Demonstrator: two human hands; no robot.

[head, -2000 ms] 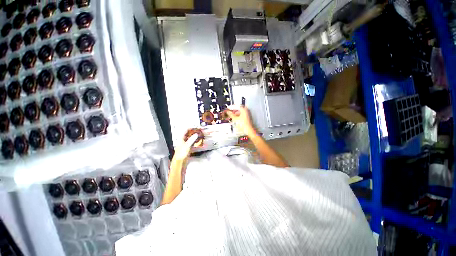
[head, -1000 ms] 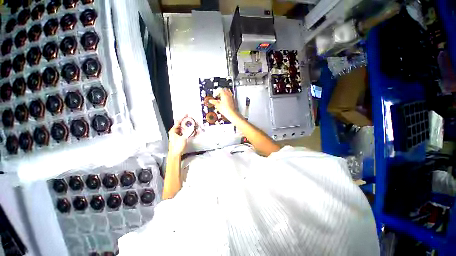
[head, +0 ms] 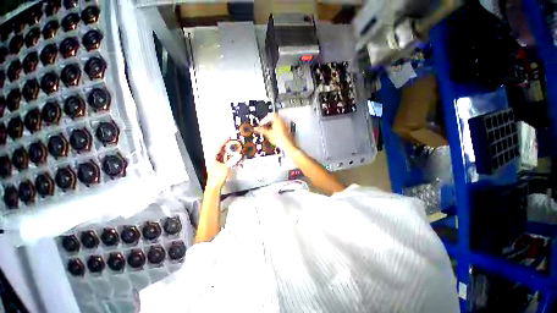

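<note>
My left hand holds copper ring parts beside the near left corner of the black fixture. The fixture lies on the white machine bed. A copper ring sits in it, and another copper ring sits in the row nearest me. My right hand is over the fixture's right side, fingertips near the upper ring. Whether it holds a ring is too blurred to tell. A second fixture on the right holds dark red-brown parts.
A grey box with red digits stands between the fixtures. On the left, a large tray holds many dark parts, with a lower tray in front. A blue shelf with boxes stands on the right.
My right hand has moved from the fixture's near right corner up along its right side. Another ring now sits above the near row. My left hand has risen slightly, with rings in it.
</note>
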